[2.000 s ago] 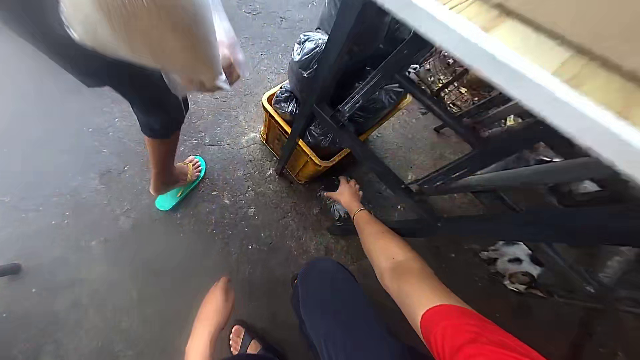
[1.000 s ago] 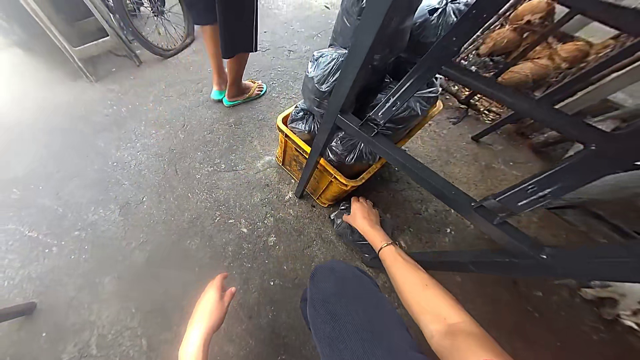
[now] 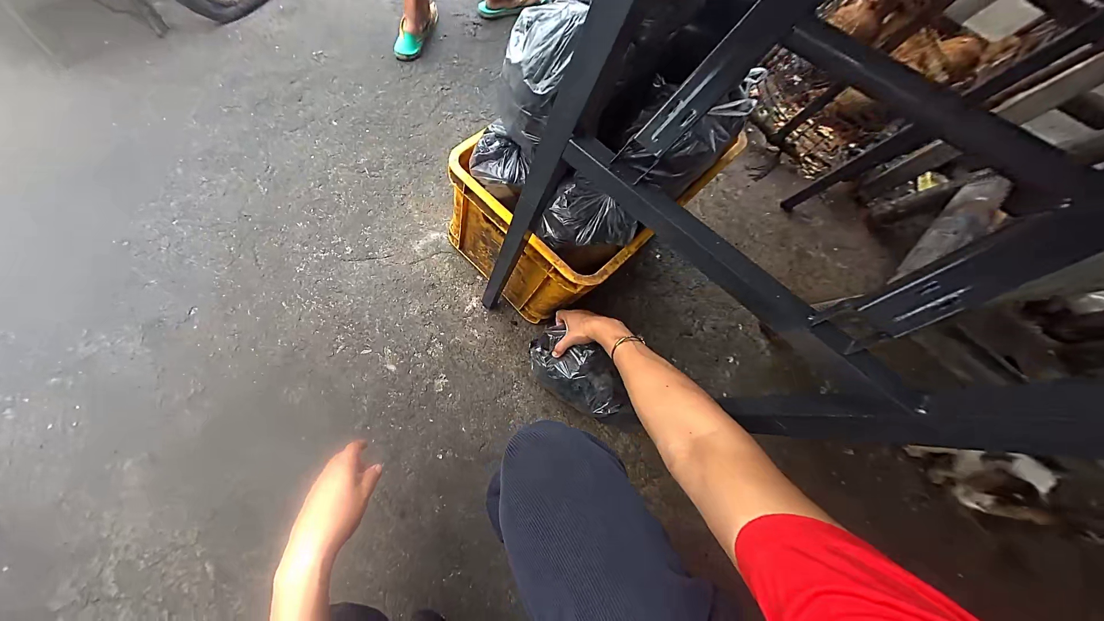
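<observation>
My right hand (image 3: pixel 583 331) grips the top of a black plastic bag (image 3: pixel 580 375), which rests on the concrete floor by the near corner of a yellow plastic crate (image 3: pixel 487 226). Several filled black plastic bags (image 3: pixel 588 211) are piled in the crate. A bracelet circles my right wrist. My left hand (image 3: pixel 338 493) hangs over the floor at the lower left, holding nothing, thumb apart from the fingers.
A black metal frame (image 3: pixel 707 259) slants across the crate's front and right side. Coconut husks (image 3: pixel 944 56) and wood pieces (image 3: pixel 957 220) lie behind it. A person's feet in green flip-flops (image 3: pixel 409 43) stand beyond the crate. A white and brown animal (image 3: pixel 992 483) is at lower right.
The person in flip-flops has moved away from beside the crate to beyond it. My right hand stays low by the crate's corner, at the loose bag. The view has shifted.
</observation>
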